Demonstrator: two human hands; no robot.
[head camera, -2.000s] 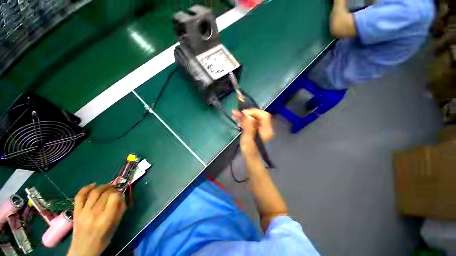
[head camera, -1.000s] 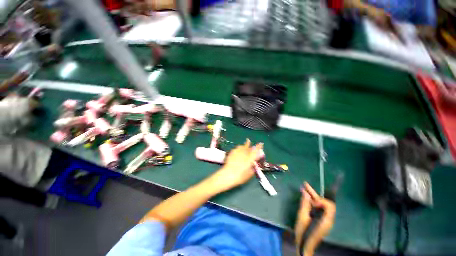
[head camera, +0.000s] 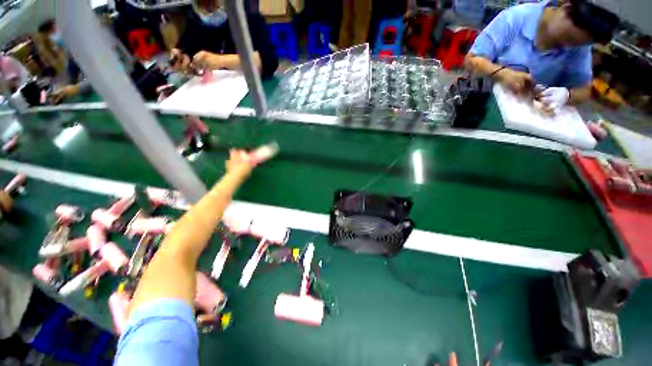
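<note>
My left hand (head camera: 239, 163) reaches out over the green conveyor belt and is closed on a small pale pink hair dryer unit (head camera: 264, 152), which is blurred and partly hidden by the fingers. My right hand (head camera: 453, 359) is almost wholly cut off by the bottom edge. Only fingertips show, with the thin tip of the soldering iron (head camera: 495, 351) beside them. One pink hair dryer body (head camera: 299, 309) lies on the bench in front of me, its narrow handle pointing away, with thin wires beside it.
Many pink units (head camera: 111, 254) lie at the left, partly behind my arm. A black fume fan (head camera: 370, 223) stands by the pale rail. The black soldering station (head camera: 588, 307) is at the right. Clear trays (head camera: 400, 89), co-workers and a red mat (head camera: 608, 196) are across the belt.
My left hand has moved from the bench out over the belt, taking a unit with it. My right hand has dropped to the bottom edge. The view has shifted and shows more across the line.
</note>
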